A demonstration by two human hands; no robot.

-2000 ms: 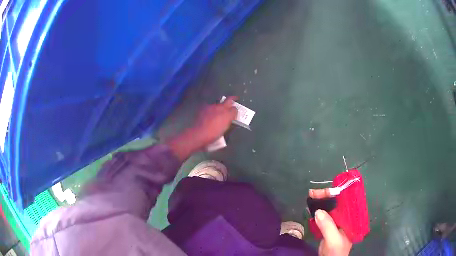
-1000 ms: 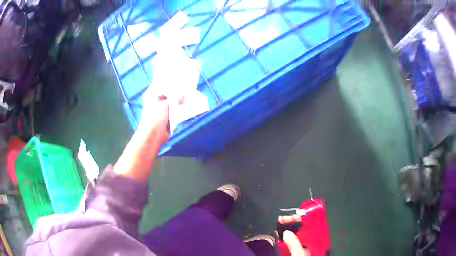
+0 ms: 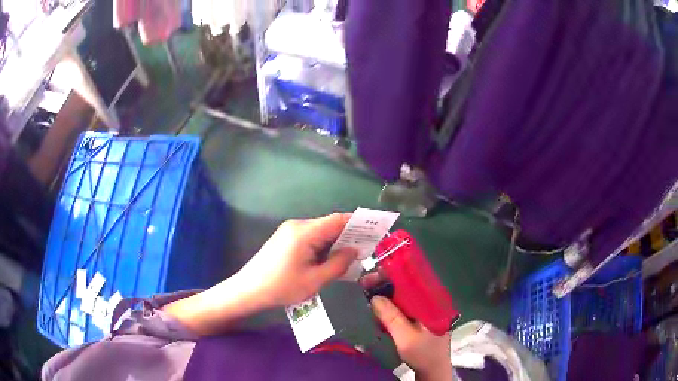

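Note:
My left hand [image 3: 301, 257] pinches a white printed hang tag [image 3: 366, 229] in the middle of the view. A second white tag with a green print [image 3: 311, 323] hangs below that hand. My right hand [image 3: 407, 335] holds the red tagging gun [image 3: 418, 284], its front end up against the pinched tag. A white fastener strip lies on top of the gun. Whether the needle is through the tag cannot be told. Grey and purple garments [image 3: 550, 126] hang at the upper right, beyond the gun.
The upturned blue crate [image 3: 123, 216] stands at the left with loose white tags [image 3: 91, 292] on it. A blue slotted basket [image 3: 541, 309] is at the lower right. A white and blue rack [image 3: 301, 89] stands at the back. A clear bag [image 3: 494, 346] lies low, right of the gun.
My left hand has left the crate with tags and come to the gun. The gun has risen towards the middle. The view has turned to the garments, with the crate now further left.

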